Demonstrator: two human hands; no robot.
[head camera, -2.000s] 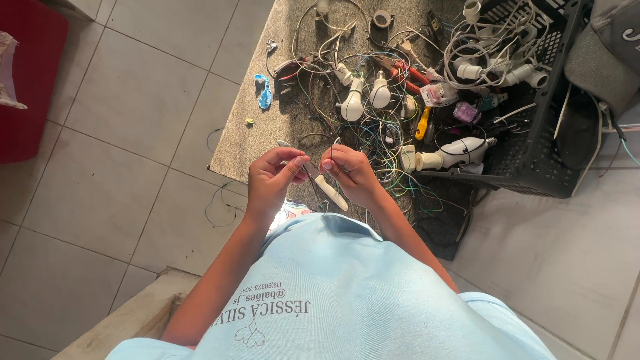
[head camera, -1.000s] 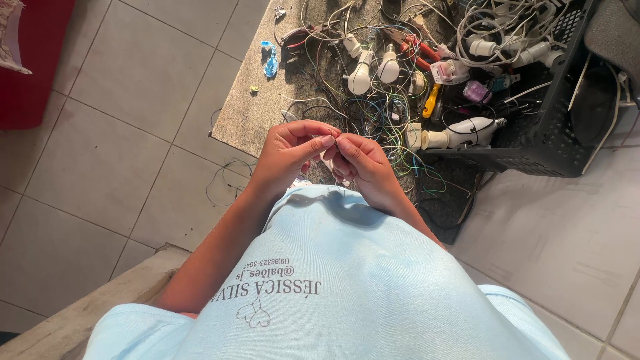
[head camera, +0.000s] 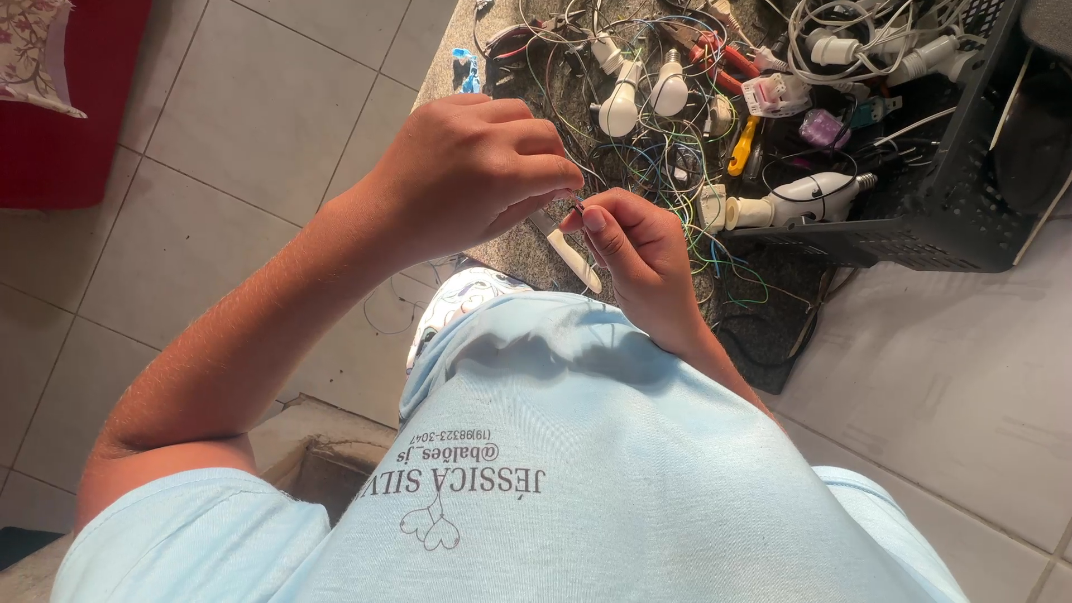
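Both my hands meet near the table edge at centre. My left hand (head camera: 481, 172), back upward, pinches at the tip of a thin dark wire (head camera: 576, 206); its fingertips are partly hidden. My right hand (head camera: 638, 244) grips the same wire between thumb and forefinger, just right of the left fingertips. Below them, a knife with a white handle (head camera: 574, 261) points its blade up and left, partly behind the hands; what supports it is unclear. Beyond the hands lie tangled thin wires (head camera: 662, 159) and two white bulbs (head camera: 620, 109).
On the stone-topped table (head camera: 502, 243) are red-handled pliers (head camera: 724, 63), a yellow-handled tool (head camera: 742, 146), a purple item (head camera: 824, 129) and a white lamp holder with a bulb (head camera: 800, 199). A black plastic crate (head camera: 963, 209) with white cables stands at right. A red surface (head camera: 75, 159) is at far left.
My left hand has lifted and turned its back upward, while my right hand stays near the same place. The knife handle, hidden one second ago, shows again below the hands.
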